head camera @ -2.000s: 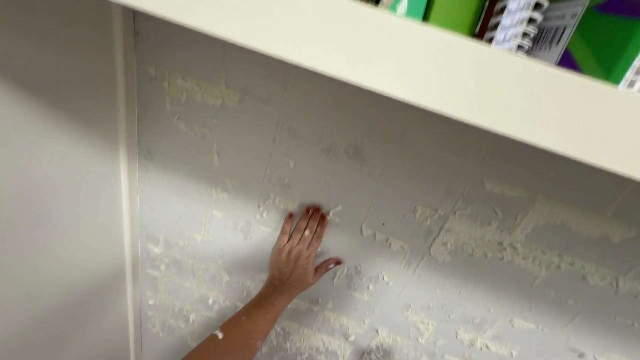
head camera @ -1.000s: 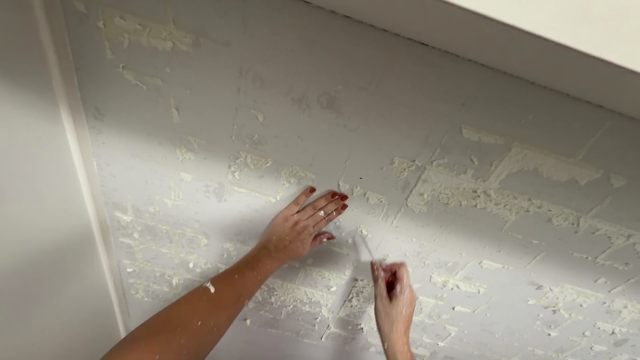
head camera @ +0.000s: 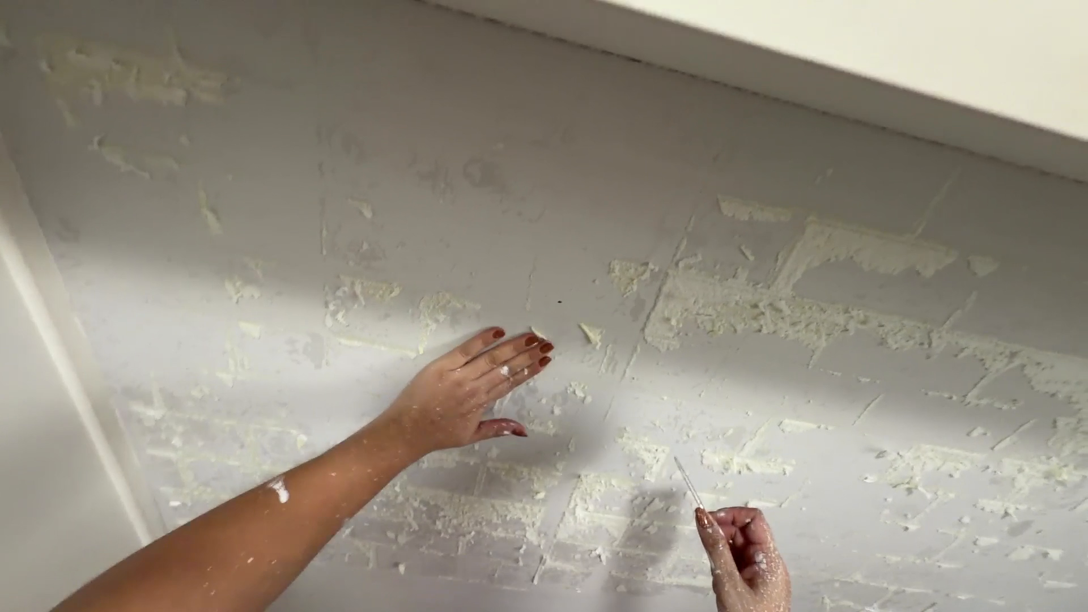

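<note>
A grey wall carries ragged patches of pale, flaky residue. Against it, near the middle of the view, my left hand lies with fingers spread slightly and nothing held; white specks dot the hand and forearm. Small pale scraps stick to the wall beside the fingertips. Lower right, my right hand pinches a thin, narrow tool between thumb and fingers. Its tip points up and left, and it looks like a thin blade seen edge-on; its exact kind cannot be told.
A cream shelf or ledge juts out across the top right. Along the left edge runs a pale vertical trim strip beside a smooth side panel. More residue lines the lower wall.
My right hand, absent from the oldest frame, has come in at lower right with the thin tool. The view has shifted; books seen on the shelf earlier are out of sight.
</note>
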